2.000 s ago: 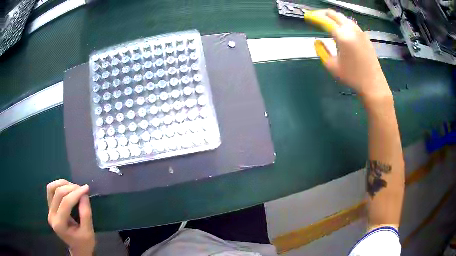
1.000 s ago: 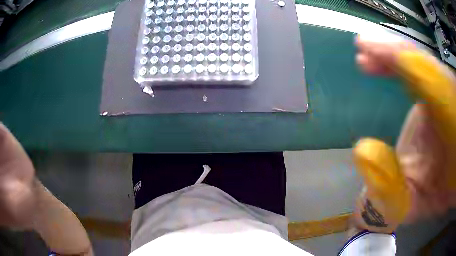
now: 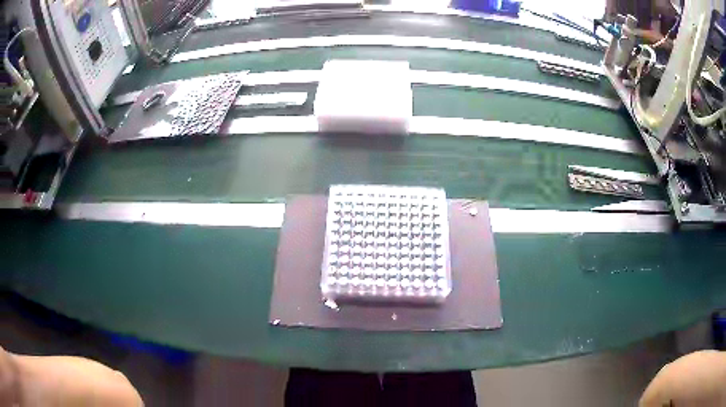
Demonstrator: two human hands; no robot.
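Note:
The clear plastic parts tray (image 3: 386, 246) holds a dense grid of small round silver parts. It sits on the dark grey work mat (image 3: 302, 274) at the bench's near side. A tiny shiny scrap lies by the tray's lower left corner, and a small round bit (image 3: 473, 211) lies on the mat's upper right. A metal strip plate (image 3: 606, 184) with a row of recesses lies apart to the right. Only bare parts of my two arms show at the bottom left and right corners; both hands are out of the picture.
A white block (image 3: 364, 95) stands further back. A grey patterned sheet or tray (image 3: 187, 107) lies at the back left. Another strip plate (image 3: 568, 71) lies at the back right. Metal frames with cables stand on both sides. White strips cross the green bench.
The view has lifted and now shows more of the bench behind the tray. Both hands have left the picture, leaving only parts of the arms at the bottom corners.

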